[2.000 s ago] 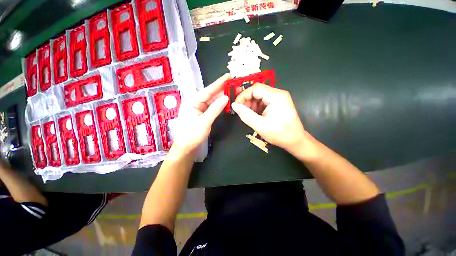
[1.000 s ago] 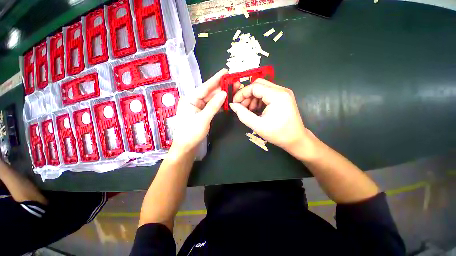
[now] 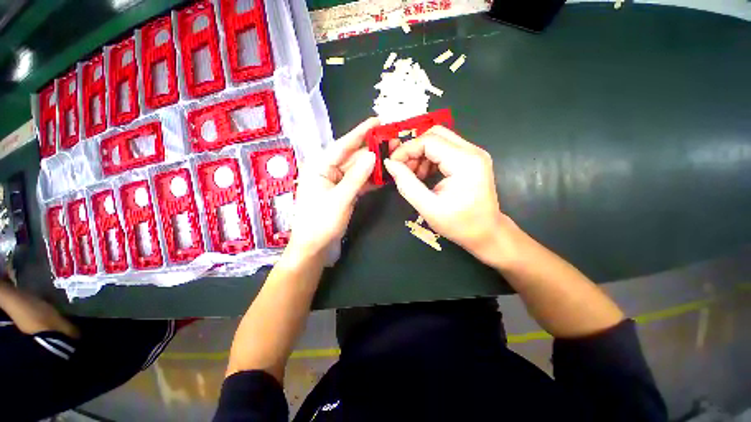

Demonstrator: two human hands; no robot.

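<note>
A red plastic housing (image 3: 412,124) is held above the dark green bench, its upper bar and left end showing between my hands. My left hand (image 3: 329,185) grips its left end between thumb and fingers. My right hand (image 3: 440,173) is at the housing's inner side with thumb and fingertips pinched together; whether a small piece is between them cannot be told. The hand covers the housing's right and lower parts. A heap of small pale strips (image 3: 402,89) lies just beyond the housing.
A translucent tray (image 3: 70,177) with several red housings lies left of my hands. Pale strips (image 3: 425,234) lie near my right wrist. A black device (image 3: 527,12) is at the top edge. Another person's arm (image 3: 37,313) shows at lower left.
The housing has tilted slightly between my hands. My right fingertips have moved up slightly at its left inner side. The other person's arm at lower left has shifted a little.
</note>
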